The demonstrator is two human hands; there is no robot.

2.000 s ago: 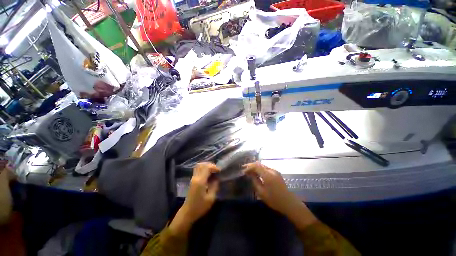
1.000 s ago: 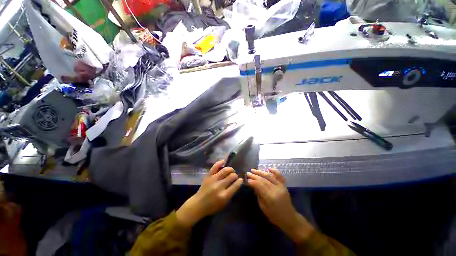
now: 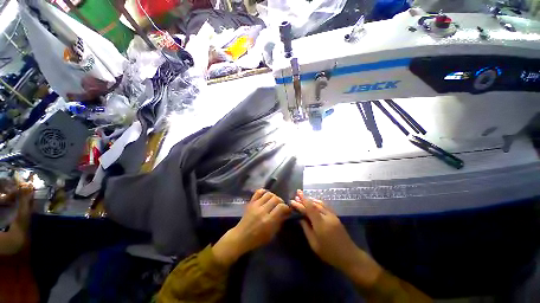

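A dark grey garment piece point(image 3: 172, 177) lies draped left of the needle, over the table's front edge and towards my lap. The white sewing machine point(image 3: 343, 77) with "JACK" lettering stands above it; its lamp glares around the presser foot point(image 3: 299, 113). My left hand point(image 3: 264, 214) and my right hand point(image 3: 320, 221) are close together at the table's front edge, fingers pinching the edge of the grey cloth. A small dark thing, possibly a tool tip, shows above my left fingers; I cannot tell what it is.
Dark fabric strips point(image 3: 372, 123) and a slim dark green-black tool point(image 3: 437, 151) lie under the machine arm. A grey vented motor box point(image 3: 54, 141), plastic bags point(image 3: 77, 53) and scraps crowd the left. Another person's hand point(image 3: 22, 216) shows at the left edge.
My hands have come closer together at the cloth edge. The dark tool that showed above my left hand one second ago is now mostly hidden. The view has tilted down since the first frame.
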